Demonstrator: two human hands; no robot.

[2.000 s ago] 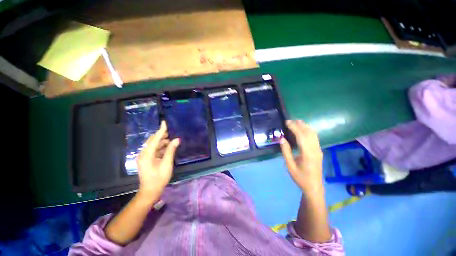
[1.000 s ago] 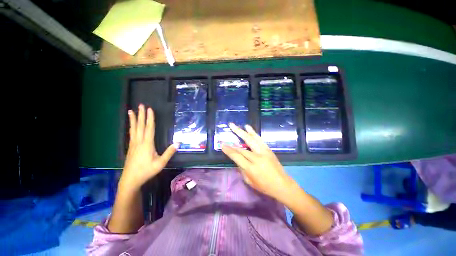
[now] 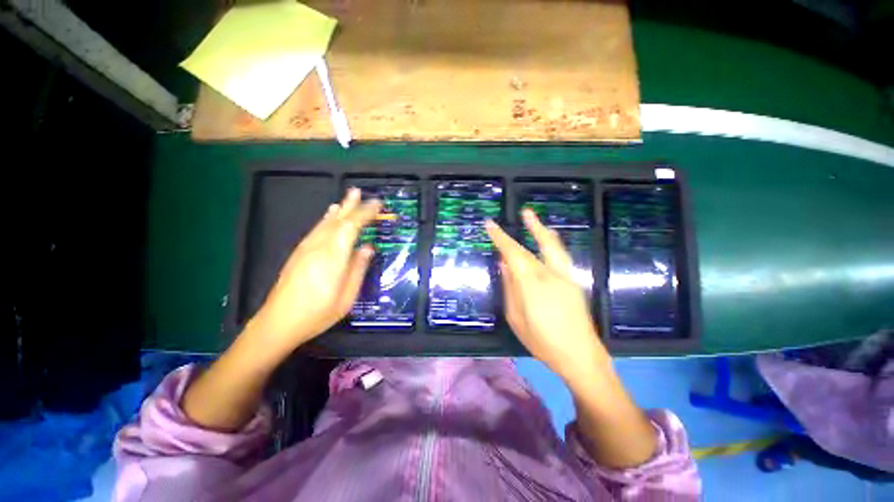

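Observation:
A long black phone tray lies on the green bench, its leftmost slot empty. Several smartphones fill the other slots with green text on dark screens: the leftmost phone, the one beside it, a third partly under my right hand, and the rightmost phone. My left hand is open, its fingertips over the upper part of the leftmost phone. My right hand is open over the third phone, one finger by the second phone's edge. Whether the fingertips touch glass cannot be told.
Behind the tray is a wooden board with a yellow paper and a thin white stick, possibly a pen. A white line crosses the bench. A person's pink sleeve shows at the lower right.
My left hand has moved from the empty slot onto the leftmost phone. My right hand has moved right and up. The two left phones now show green text instead of bluish screens.

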